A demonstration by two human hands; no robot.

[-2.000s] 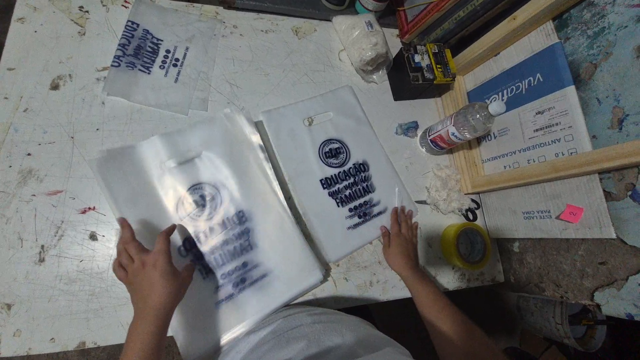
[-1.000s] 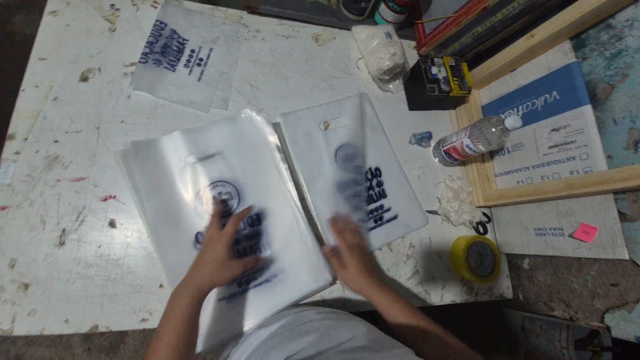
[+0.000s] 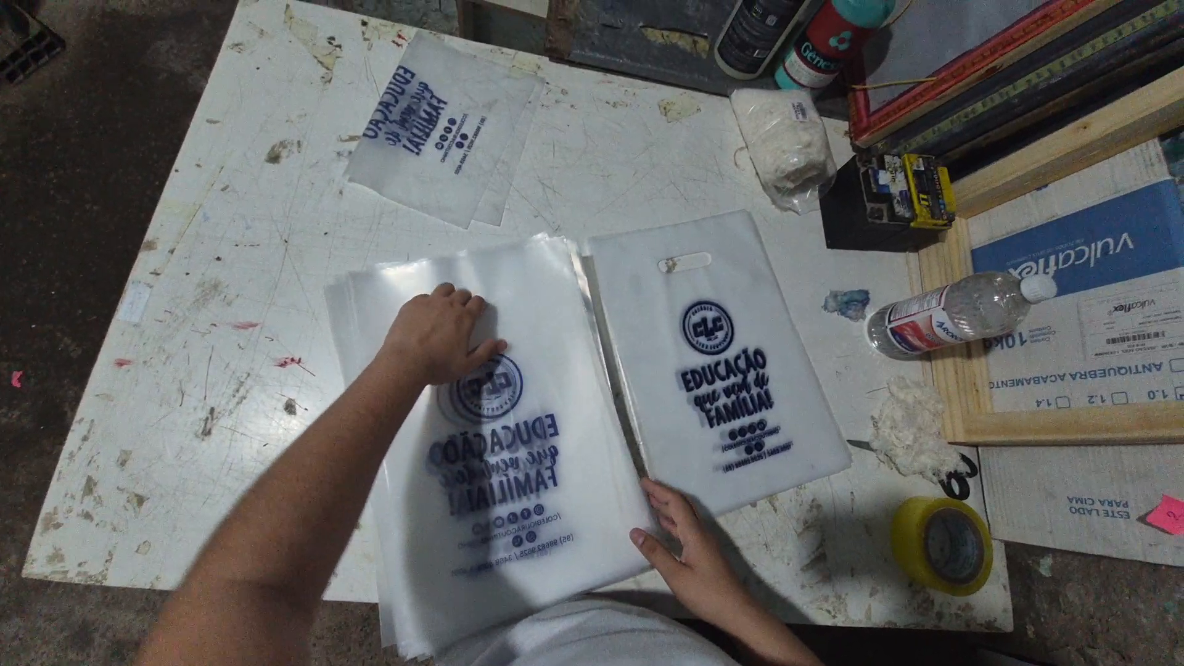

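Printed translucent plastic bags lie in a stack [image 3: 518, 444] on the white table. My left hand [image 3: 439, 338] rests on the stack's upper part, fingers bent over the top bag, its handle cutout not visible. At the stack's lower right edge is my right hand [image 3: 680, 550], thumb and fingers apart at the bags' edge; whether it pinches any is unclear. Right of the stack lies another pile of printed plastic bags [image 3: 721, 361], with an oval handle cutout at its top. More clear printed plastic sheets [image 3: 444, 129] lie at the back left of the table.
On the right are a clear plastic bottle [image 3: 962, 314], a roll of yellow tape [image 3: 942, 546], a wad of white fibre [image 3: 911, 430], a black battery [image 3: 886, 203] and a wooden frame [image 3: 1064, 425]. A wrapped white bundle [image 3: 784, 148] and two bottles stand farther back.
My left hand has moved up the stack, away from me. My right hand has gone from the right-hand pile to the stack's lower right edge.
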